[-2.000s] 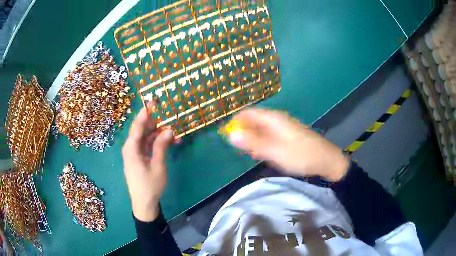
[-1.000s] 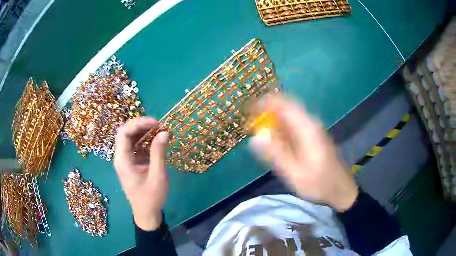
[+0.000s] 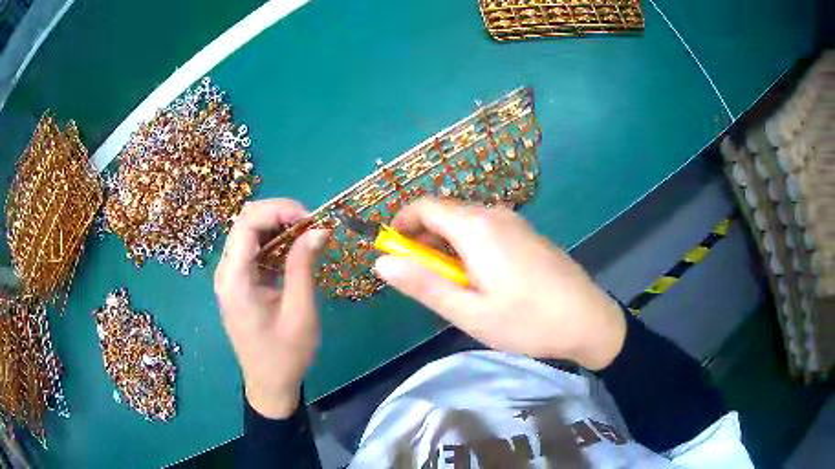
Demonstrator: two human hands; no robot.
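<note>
The gold-copper parts frame is tilted over the green table, showing as a slanted lattice with rows of small shiny parts. My left hand grips its near left end between thumb and fingers. My right hand is closed around the side cutters, whose yellow handles show. Their short dark jaws point left and lie at the frame's upper edge near my left hand. My right hand hides part of the frame. Whether the jaws are closed on a part cannot be told.
A large pile of cut parts lies left of my left hand, a small oval pile nearer me. Empty sprues are stacked at far left. An uncut sprue stack sits at the far side. Beige trays stand at right.
The frame was spread broadly towards the camera and is now tilted to a narrow slant. My right hand with the side cutters has moved left, up to the frame. The uncut stack has come into view.
</note>
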